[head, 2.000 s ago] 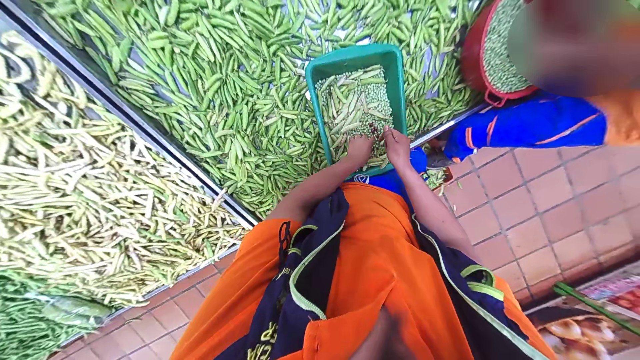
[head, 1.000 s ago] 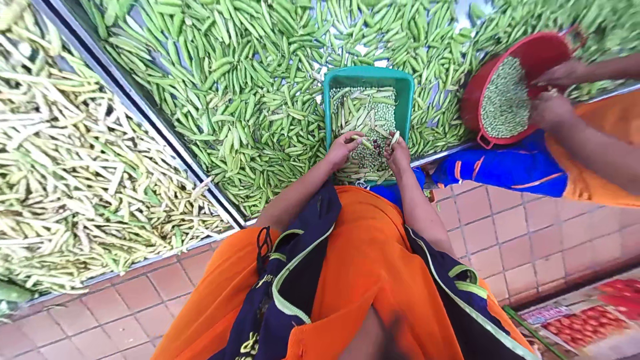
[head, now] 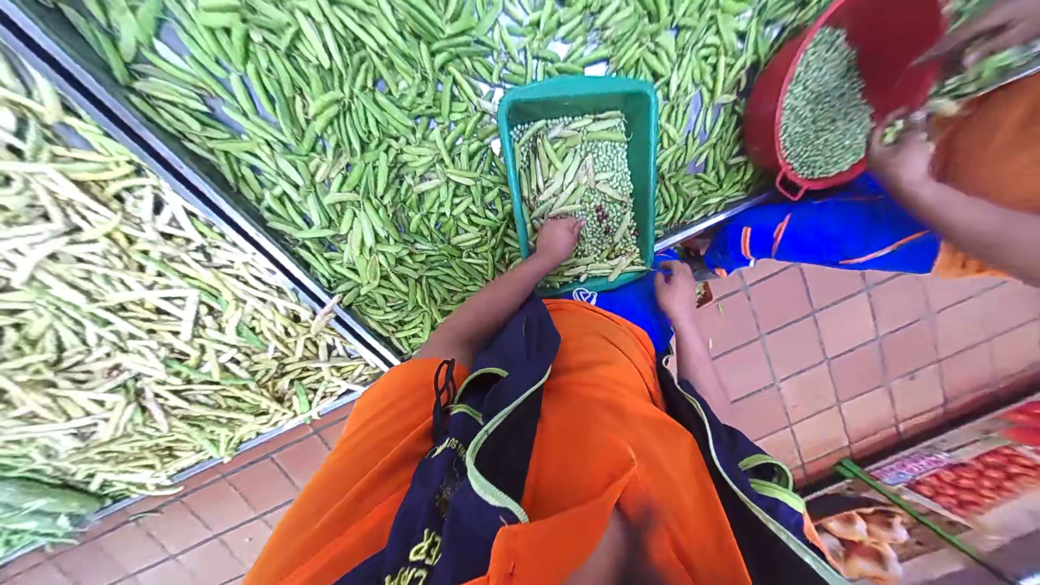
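A green plastic tub (head: 647, 162) rests against the front of a bin of green pea pods (head: 390, 187). Inside it lie shelled peas (head: 611, 171), whole pods (head: 561, 166) and a few dark red bits. My left hand (head: 559, 237) is in the tub's lower left part, over the pods, its fingers curled; whether it grips one is unclear. My right hand (head: 676, 284) is just outside the tub's lower right corner, fingers bent and partly hidden, so what it holds cannot be told.
At the right, a person's hands (head: 906, 154) work beside a tilted red tub (head: 764, 122) of peas. Metal dividers (head: 244, 219) separate the green pods from pale bean pods (head: 146, 309) at left. Tiled floor (head: 821, 333) and printed food pictures (head: 967, 479) lie lower right.
My two hands, close together over the green tub earlier, are now apart: the right one has moved out past the tub's near right corner.
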